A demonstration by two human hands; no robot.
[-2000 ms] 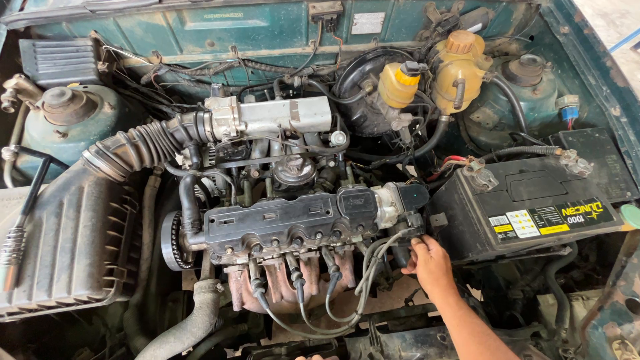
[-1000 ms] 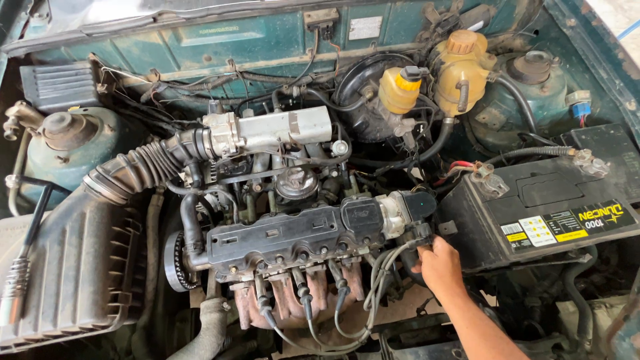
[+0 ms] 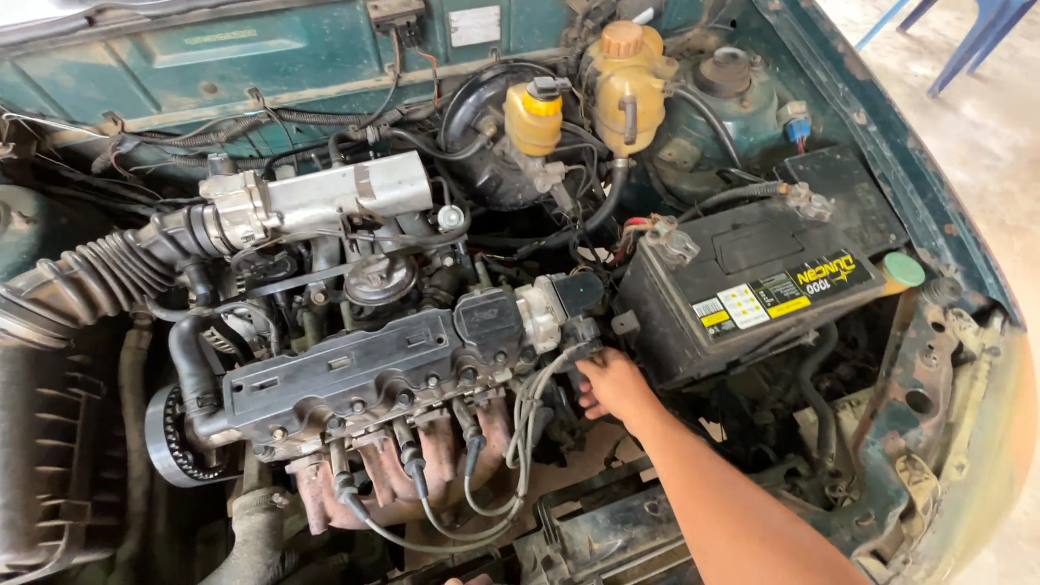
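My right hand [image 3: 613, 383] reaches in from the lower right, its fingers curled around a dark part at the ignition coil [image 3: 578, 337], where the grey spark plug wires [image 3: 532, 398] gather; the exact grip is partly hidden. These wires loop down past the rusty exhaust manifold [image 3: 382, 479] to the spark plug boots. Left of the hand lies the black valve cover [image 3: 341, 370] of the engine. Only a bit of my left hand [image 3: 470, 580] shows at the bottom edge, and what it does cannot be seen.
A black car battery [image 3: 747, 268] sits right of the engine. Behind stand a yellowed coolant tank [image 3: 624, 89] and a brake fluid reservoir [image 3: 533, 118]. The ribbed intake hose [image 3: 114, 272] and air filter box [image 3: 49, 455] are at left, the toothed timing wheel [image 3: 183, 439] near them.
The view has moved closer and to the right. My right hand stays at the coil end of the spark plug wires throughout.
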